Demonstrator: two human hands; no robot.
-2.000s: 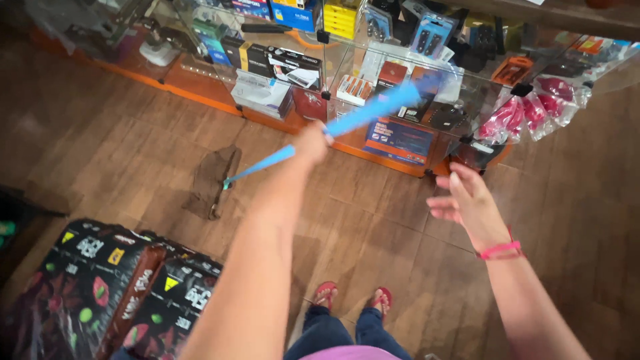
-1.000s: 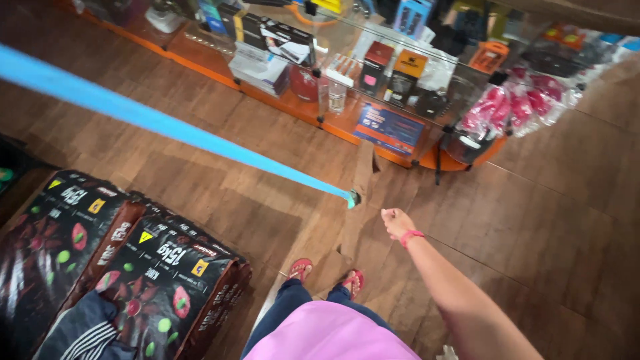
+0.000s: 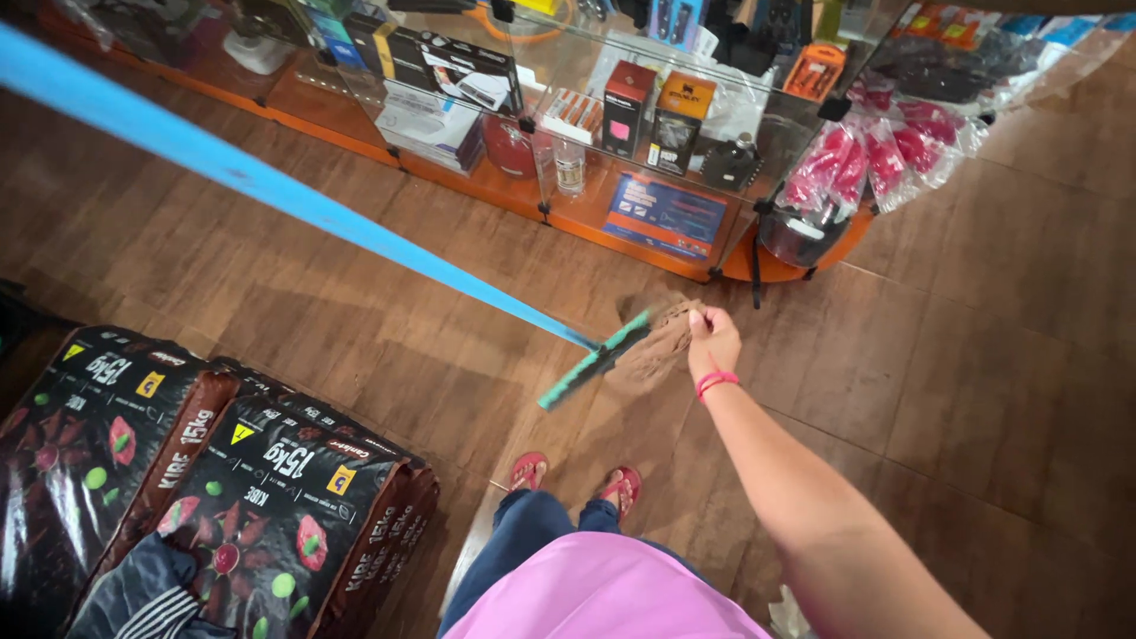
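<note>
My right hand [image 3: 714, 339] pinches the edge of a brown floor cloth [image 3: 652, 355], which hangs or lies bunched by the squeegee head. The green and black head of a floor squeegee [image 3: 595, 361] is tilted beside the cloth; whether they touch is hard to tell. Its long blue handle [image 3: 337, 217] runs up to the top left corner and out of view. My left hand is not in view, so what it holds is hidden.
A glass display case with an orange base [image 3: 639, 253] stands ahead, holding boxed goods. Pink items in plastic bags [image 3: 834, 164] hang at its corner. Large black sacks [image 3: 266, 497] lie at lower left, a dark striped garment [image 3: 146, 590] on them. My feet in red flip-flops [image 3: 530, 470] stand below.
Two seconds ago my left hand was on the blue handle and my right hand was apart with nothing in it. Now my left hand is out of view and my right hand grips the cloth.
</note>
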